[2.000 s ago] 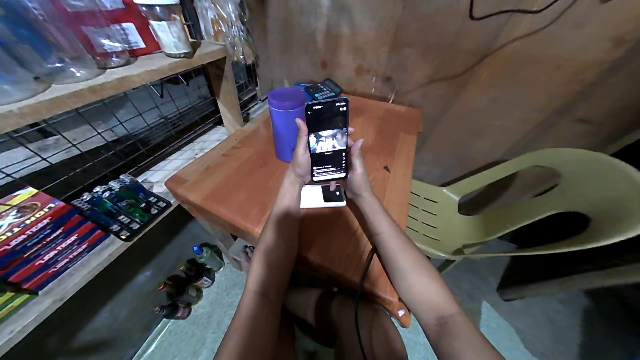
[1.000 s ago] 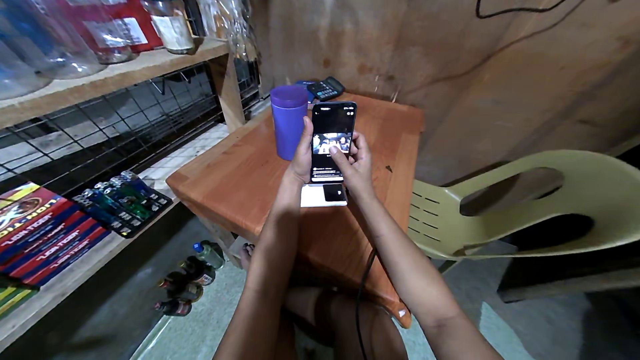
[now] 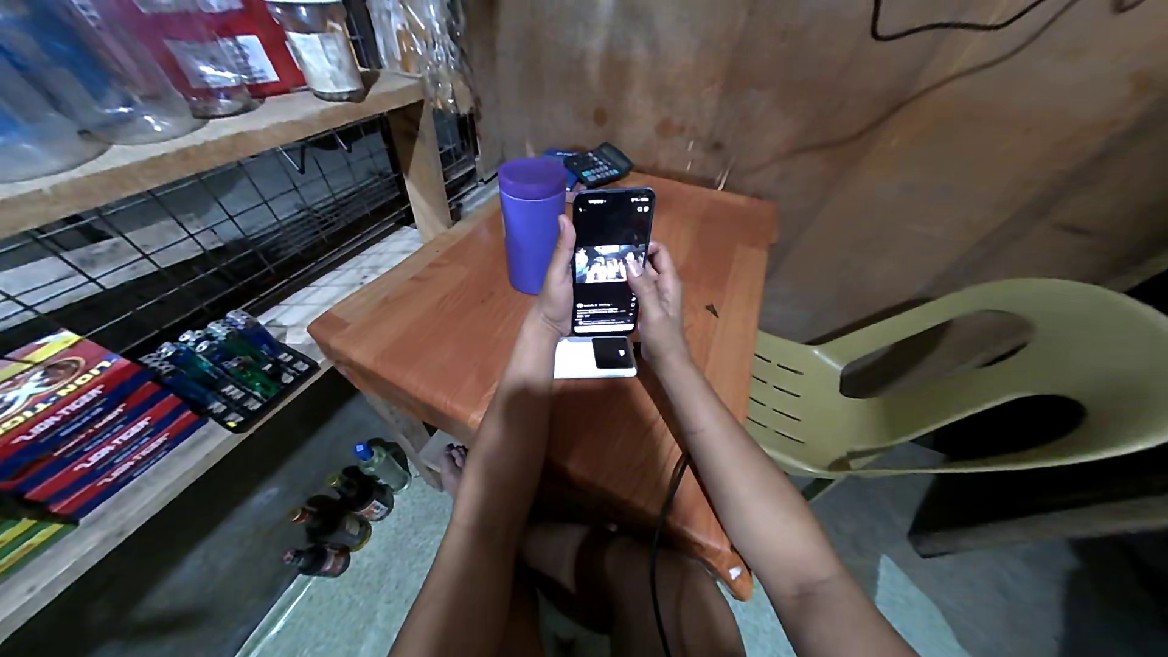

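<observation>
A smartphone [image 3: 607, 292] with a lit screen stands upright between my hands above a wooden table [image 3: 420, 338]. My left hand [image 3: 556, 287] grips its left edge. On its right side is my right hand [image 3: 659, 301], holding that edge, with the thumb over a picture on the screen. Just below the phone lies a white object with a black square [image 3: 584, 359], partly hidden behind the phone. A purple tumbler [image 3: 533, 228] stands to the left of the phone, close to my left hand. Behind them lies a black calculator [image 3: 599, 165] on something blue.
A greenish plastic chair [image 3: 922, 401] is at the table's right side. Shelves at left hold glass and plastic jars [image 3: 319, 55], lighters [image 3: 233, 365] and red-and-blue boxes [image 3: 91, 420]. Several bottles [image 3: 342, 511] stand on the floor. A black cable [image 3: 664, 538] hangs over my lap.
Two seconds ago my right thumb was at the phone's side; by one second ago it had moved onto the screen, where it remains. The phone stays held in both hands.
</observation>
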